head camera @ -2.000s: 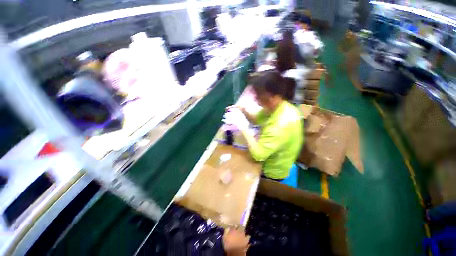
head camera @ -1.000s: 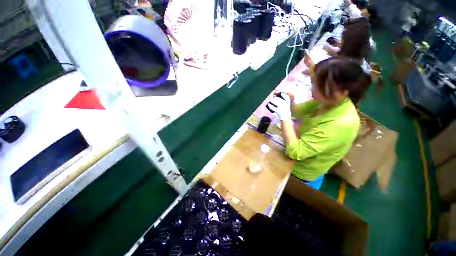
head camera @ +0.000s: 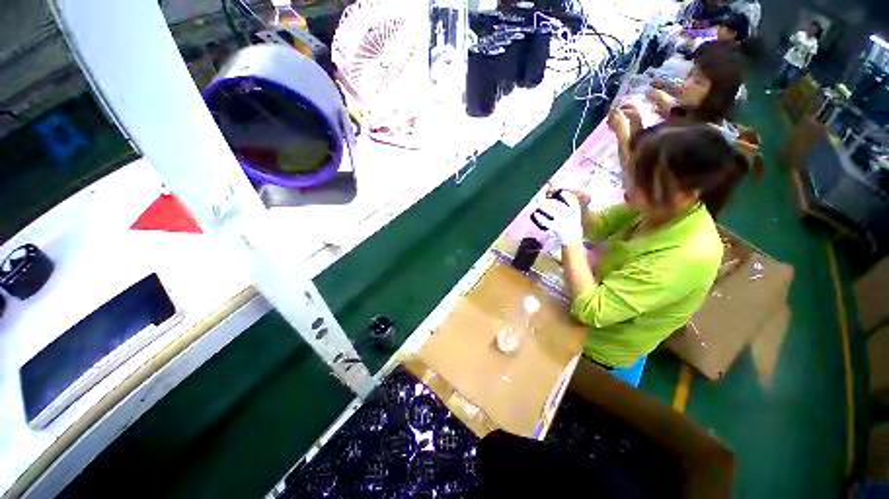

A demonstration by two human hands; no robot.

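Note:
The black shiny blister tray (head camera: 390, 443) lies at the bottom of the view, with dark parts in it that are hard to tell apart. Right of it is the brown cardboard sheet (head camera: 487, 341) with a small clear bottle (head camera: 508, 338) on it. A short black round unit (head camera: 381, 332) stands on the green conveyor belt (head camera: 419, 244), just beyond the white post. A black shape, perhaps a sleeve, covers part of the bottom edge beside the tray. Neither of my hands shows.
A white slanted post (head camera: 234, 224) crosses the view at left. The white shelf (head camera: 97, 219) bears a dark flat panel (head camera: 96, 341), a pink fan (head camera: 378, 49) and tall black cylinders (head camera: 483, 78). A person in a lime shirt (head camera: 648, 263) works at right, beside an open carton (head camera: 702, 453).
The view has swung left and steadied, and the hand seen at the tray two seconds ago is out of sight. A black unit now shows on the belt beside the post.

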